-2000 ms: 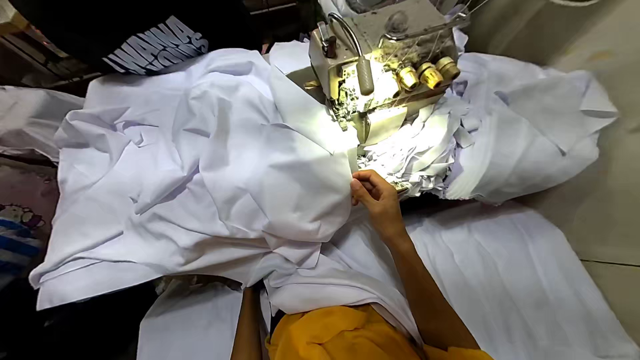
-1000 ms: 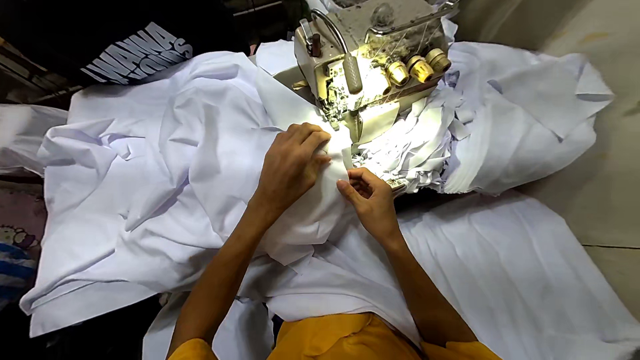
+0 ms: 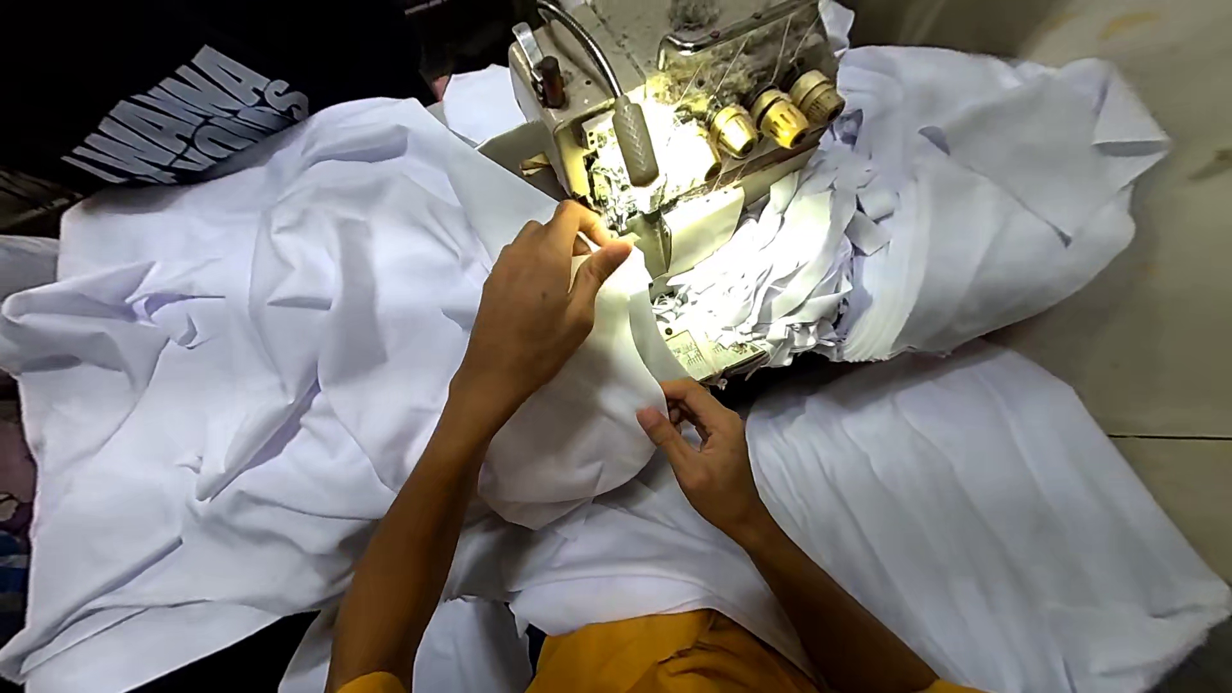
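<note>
White fabric [image 3: 318, 318] spreads over the left side and runs up to the lit needle area of an overlock sewing machine [image 3: 616, 58]. Close to the presser foot, my left hand [image 3: 539, 298] pinches the fabric between thumb and fingers. Lower and to the right, my right hand [image 3: 707, 457] holds the curved fabric edge between thumb and forefinger, just below the machine's plate [image 3: 707, 354]. A flexible-neck lamp [image 3: 635, 144] shines on the needle area. The needle itself is hard to make out in the glare.
Yellow tension dials [image 3: 778, 117] line the machine's front. White fabric scraps [image 3: 780, 260] are heaped right of the needle area. More white fabric lies in a bundle [image 3: 991, 192] at the right and in folds [image 3: 962, 481] below it. A black printed cloth [image 3: 192, 87] is at the upper left.
My left hand, low and mostly hidden two seconds ago, came up onto the fabric by the needle area. My right hand has moved down, away from the needle area, along the fabric edge.
</note>
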